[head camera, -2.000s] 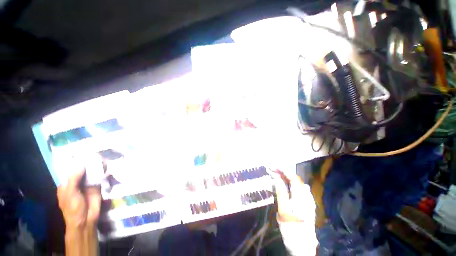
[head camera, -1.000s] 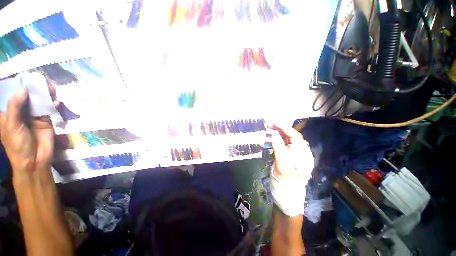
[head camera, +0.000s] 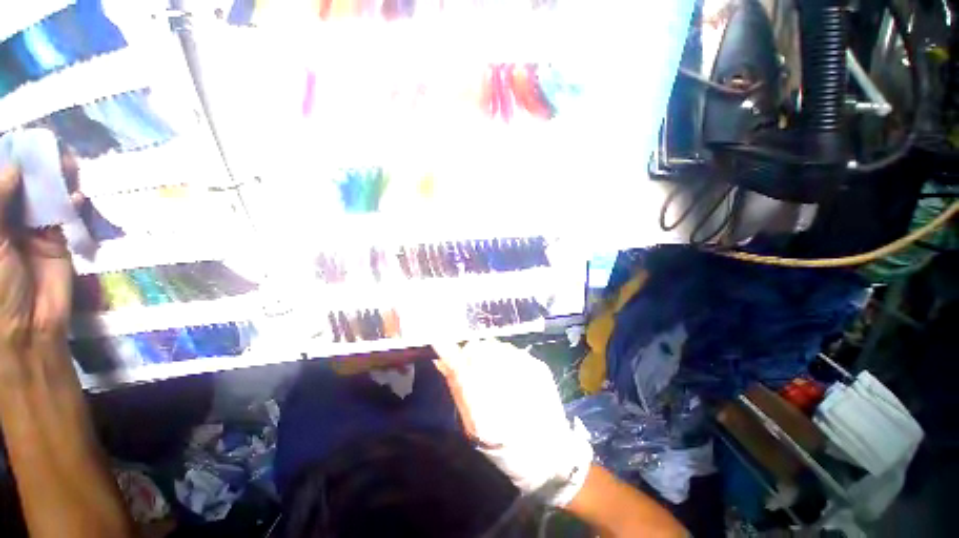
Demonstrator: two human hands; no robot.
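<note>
The shade card (head camera: pixel 421 126) lies open across the upper left, its pages mostly glaring white, with rows of coloured thread tufts such as red (head camera: pixel 515 89), blue-green (head camera: pixel 361 187) and dark ones (head camera: pixel 463 257) along the lower part. My left hand (head camera: pixel 37 278) is at the card's left side, cut off by the picture's edge, with a small pale swatch (head camera: pixel 44 179) in its fingers over the page. My right hand (head camera: pixel 489 394) is at the card's lower edge, bleached by glare. Its fingers are not clear, and a bulky white covering (head camera: pixel 552 447) is around its wrist.
A dark iron-like device (head camera: pixel 741 89) with a black ribbed hose (head camera: pixel 825 74) stands right of the card. A yellow-orange cord (head camera: pixel 831 260) runs below it. Dark blue cloth (head camera: pixel 726 315) lies lower right, near a white folded item (head camera: pixel 868 420). Crumpled scraps (head camera: pixel 216 468) are lower left.
The view has shifted closer to the card. My right hand has left the card's lower right corner and moved left along its lower edge. My left hand still holds the swatch.
</note>
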